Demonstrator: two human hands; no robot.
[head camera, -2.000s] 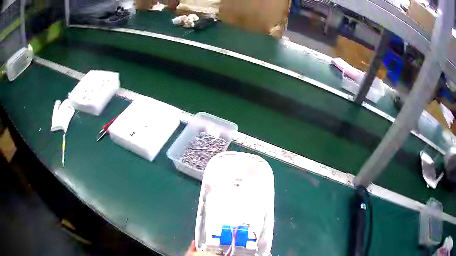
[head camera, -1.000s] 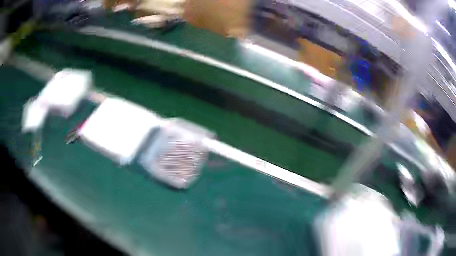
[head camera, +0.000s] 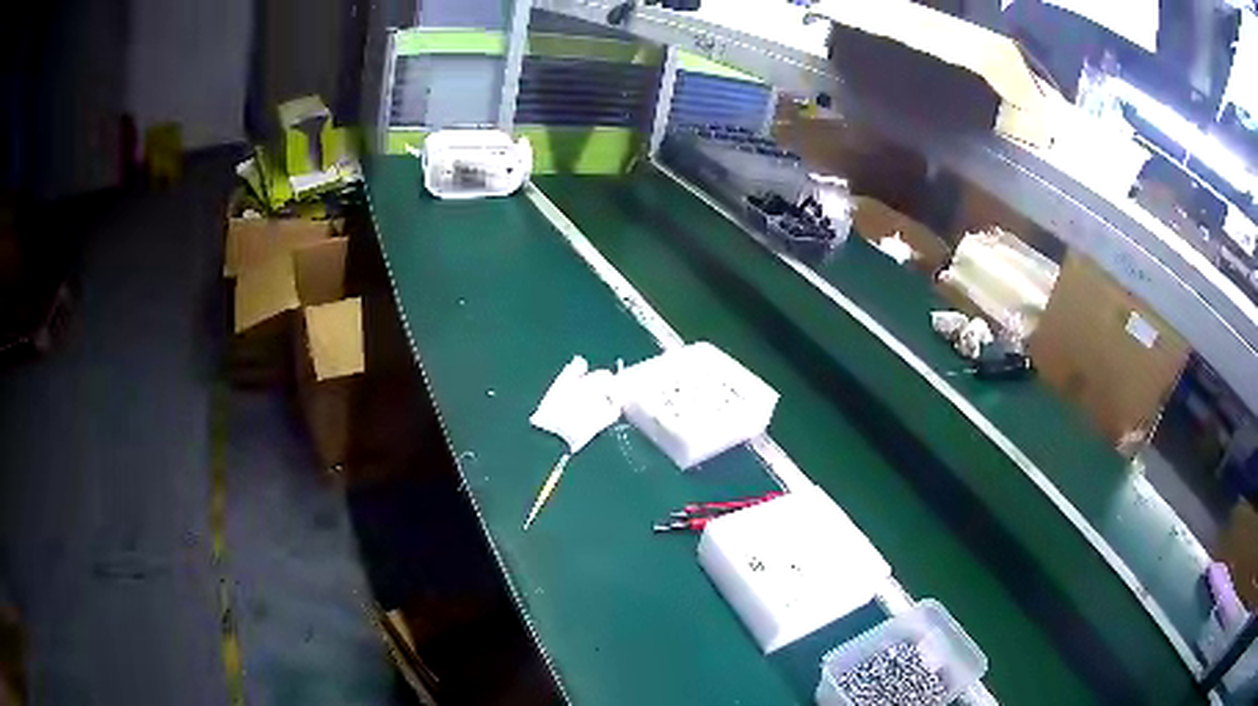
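No hand is in the picture. Nearest in front, a clear plastic bin (head camera: 897, 676) full of small silvery screws stands at the bottom right, partly cut off by the frame edge. A thick white block (head camera: 796, 568) with small dark marks lies beside it. Red-handled tools (head camera: 729, 512) lie against its far side. A second white block (head camera: 701, 401) lies further back, next to a crumpled white glove or cloth (head camera: 578, 403). A thin yellow-handled stick (head camera: 548, 490) points from the cloth towards the bench edge. A white housing (head camera: 476, 162) lies at the far end of the bench.
The green bench (head camera: 497, 359) has a long left edge above the floor. Open cardboard cartons (head camera: 331, 345) stand on the floor at left. A green conveyor (head camera: 883, 400) with metal rails runs along the right. Black parts and a large carton (head camera: 1108, 345) are beyond it.
The view has swung left along the bench. The nearby open white housing with the blue part and the fingers at it have left the picture; the far housing and floor cartons now show.
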